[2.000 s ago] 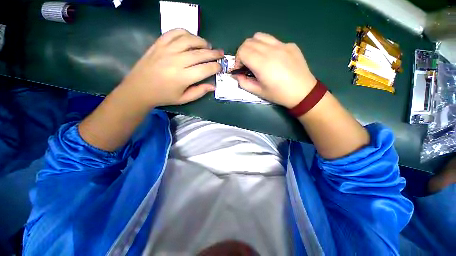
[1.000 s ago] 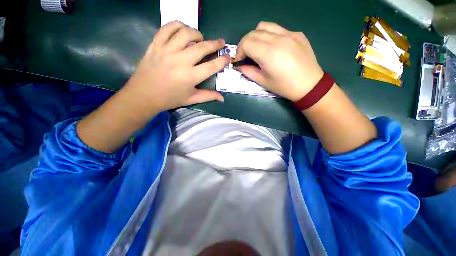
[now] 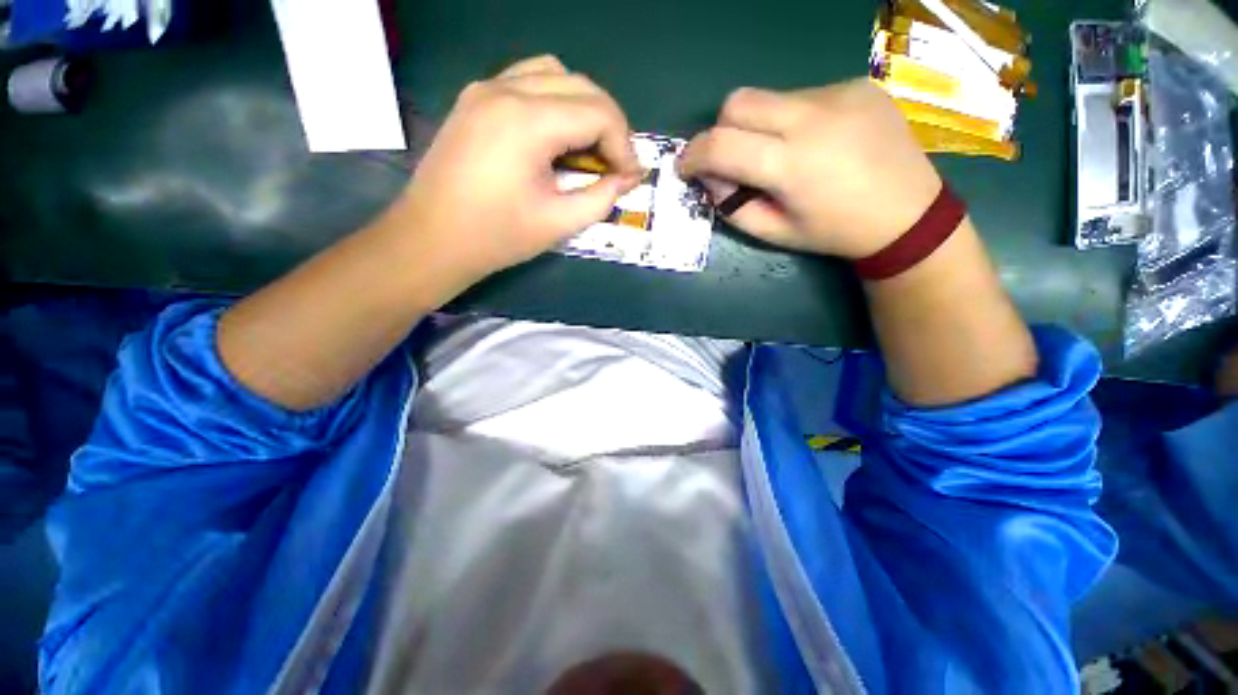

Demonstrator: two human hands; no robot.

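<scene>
The open silver-white phone housing (image 3: 679, 234) lies on the dark green mat between my two hands, with small coloured parts inside. My left hand (image 3: 523, 177) pinches an orange-yellow flex cable (image 3: 584, 162) between thumb and fingers over the housing's left part. An orange piece (image 3: 633, 217) shows in the housing beside the left fingertips. My right hand (image 3: 801, 170) is at the housing's right end, with a black pen-like tool (image 3: 737, 201) tucked in its fingers. The right fingertips touch or nearly touch the housing's top right edge.
A white sheet (image 3: 340, 82) lies at upper left. A ribbed roller (image 3: 40, 86) and white strips on a blue holder (image 3: 102, 16) are far left. A stack of flex cables (image 3: 950, 82) is upper right. A spare housing (image 3: 1102, 170) and crinkled clear bag (image 3: 1181, 245) lie far right.
My left hand has closed into a pinch with the flex cable now showing. The housing's interior is more exposed. The view has shifted, bringing the blue holder in at upper left.
</scene>
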